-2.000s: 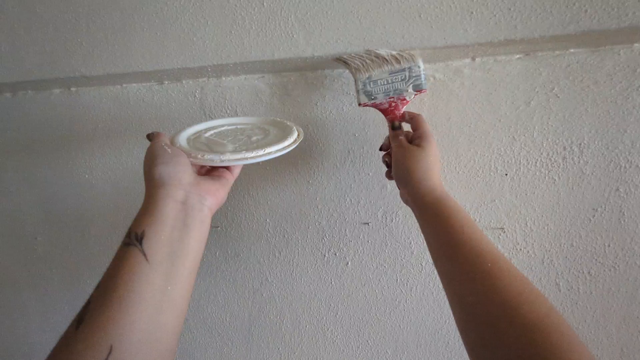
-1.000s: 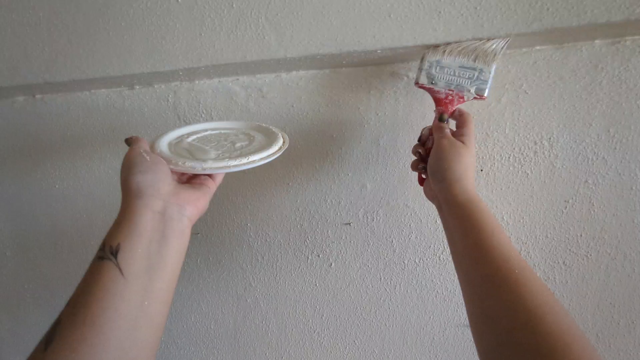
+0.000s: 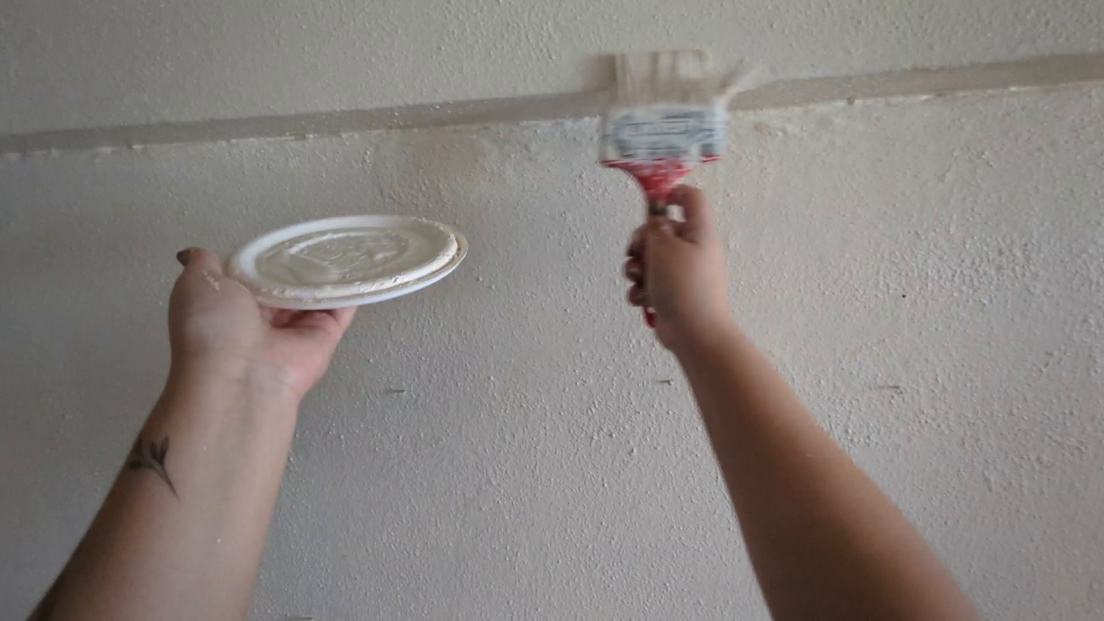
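Observation:
My left hand (image 3: 250, 319) supports a round white plate or lid (image 3: 345, 259) from below, with pale wet paint spread over its top. In my right hand (image 3: 681, 267) is the red handle of a wide paintbrush (image 3: 662, 134), held upright. The brush's metal ferrule is smeared with paint and bears writing. Its bristles, blurred and coated in pale paint, lie over the grey horizontal band (image 3: 483, 110) on the wall; whether they press on it is hard to tell.
A rough textured off-white wall (image 3: 517, 448) fills the view, its upper part (image 3: 345, 52) above the band. Several small nails or marks, one a nail (image 3: 664, 381), dot the wall lower down. The band's lower edge is uneven.
Between two seconds and one second ago the brush moved right along the band; since then it has come back left, its bristles now blurred. The plate stays on my left hand.

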